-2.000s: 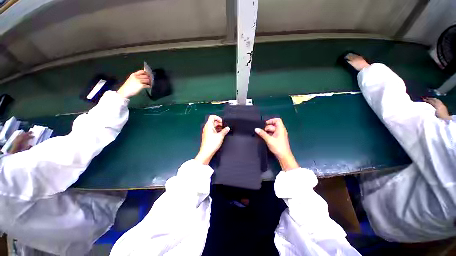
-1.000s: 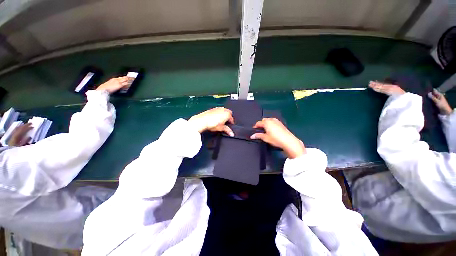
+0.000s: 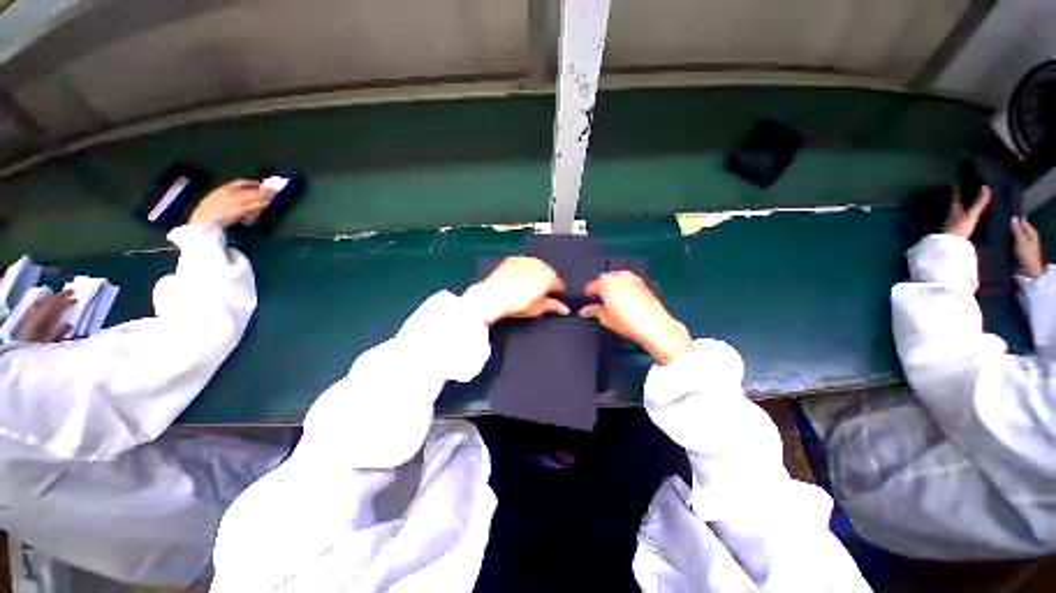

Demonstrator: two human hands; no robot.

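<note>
A black card blank (image 3: 547, 373) lies lengthwise on the bench in front of me, its near end over the bench's front edge. Its far part reaches the foot of the white post. My left hand (image 3: 527, 290) is on its left side and my right hand (image 3: 625, 310) on its right, fingertips close together on the middle part. Dark side flaps show beyond both hands. The card under my fingers is partly hidden, and I cannot tell how far it is folded.
The upright post (image 3: 570, 139) stands just beyond the blank. The green belt (image 3: 417, 162) carries a black piece (image 3: 765, 152) at right and a black piece with a white patch (image 3: 171, 198) at left. Neighbours' white sleeves are on both sides. White cards (image 3: 87, 304) lie far left.
My left hand has come in from the left edge toward the middle of the card. The belt pieces have moved left. The right neighbour now holds up a black piece.
</note>
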